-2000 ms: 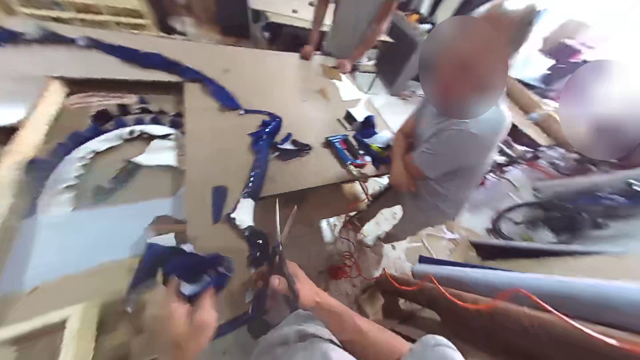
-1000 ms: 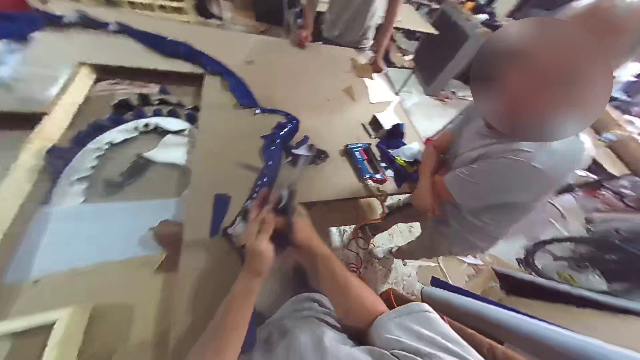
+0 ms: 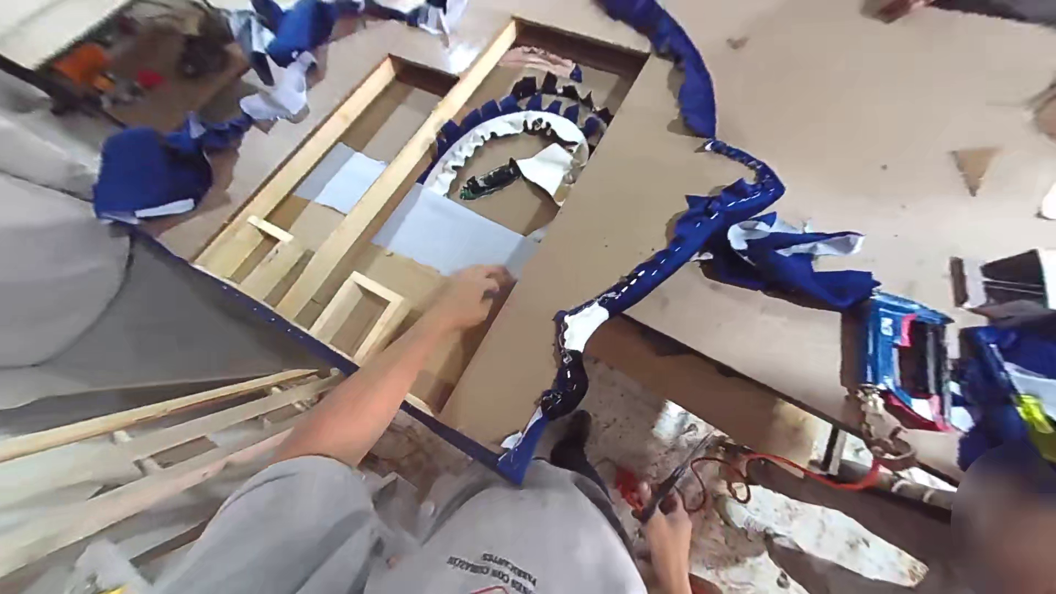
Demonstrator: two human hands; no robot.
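Observation:
My left hand (image 3: 474,297) reaches over the wooden frame (image 3: 396,194) and rests by the edge of a white sheet (image 3: 445,231); its fingers are curled and partly hidden, so what they hold cannot be told. Low at the right of my body, my right hand (image 3: 662,516) is closed around dark scissors (image 3: 678,480), whose blades point up and right. A blue fabric strip with staples (image 3: 668,256) runs along the cardboard-covered panel beside the frame and hangs past its near edge. Inside the frame lies a curved white and blue gathered fabric piece (image 3: 511,132).
A blue and red staple gun (image 3: 907,359) lies on the panel at right, near a loose blue scrap (image 3: 792,264). An orange hose (image 3: 792,469) runs below the panel edge. Blue fabric (image 3: 153,173) lies at far left, above wooden slats (image 3: 157,421). A blurred person is at lower right.
My hands, together at the strip one second ago, are now apart: the left over the frame, the right low beside my body with the scissors. The view has swung left.

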